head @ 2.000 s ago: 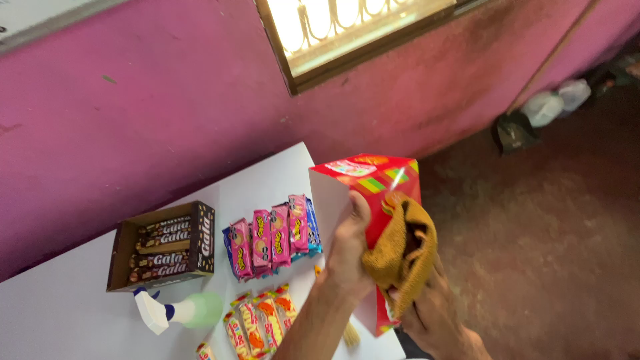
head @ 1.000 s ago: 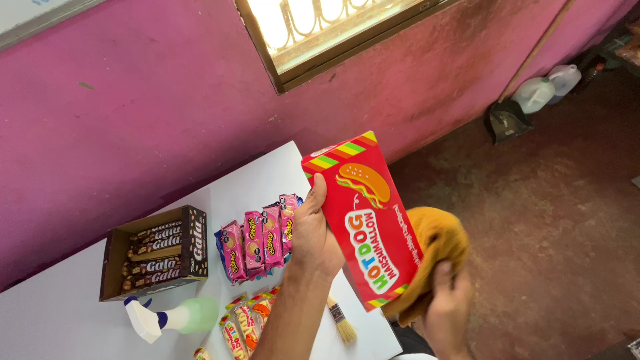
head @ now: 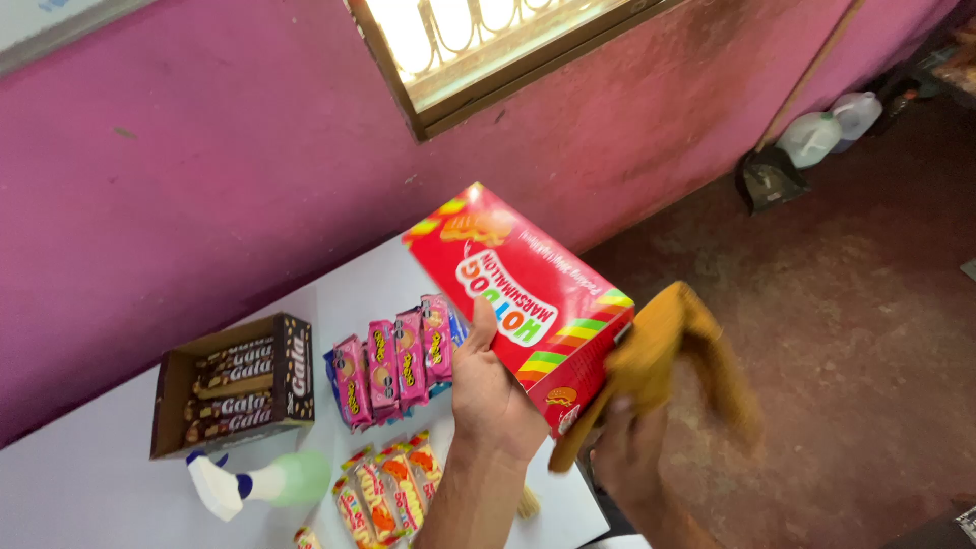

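A red cardboard marshmallow box (head: 526,282) is tilted above the right end of the white table, gripped from below by my left hand (head: 492,381) with the thumb on its printed face. My right hand (head: 633,450) holds a mustard-brown cloth (head: 659,351) by the box's lower right end; the cloth's loose part is blurred and hangs out over the floor side. Left of the box lie pink-wrapped cookie packs (head: 396,366). Nearer to me are wrapped marshmallow candies (head: 389,496), partly hidden by my left forearm.
On the white table (head: 99,465) stand an open box of chocolate bars (head: 293,366) and a spray bottle (head: 259,484). Brush bristles (head: 528,503) show beside my forearm. A pink wall with a window (head: 526,61) runs behind. A dustpan (head: 768,179) and plastic jugs (head: 812,139) rest along the wall.
The box has turned in my left hand, so its printed face is tilted differently and a red end shows. The cloth, bunched against the box earlier, now spreads out to the right.
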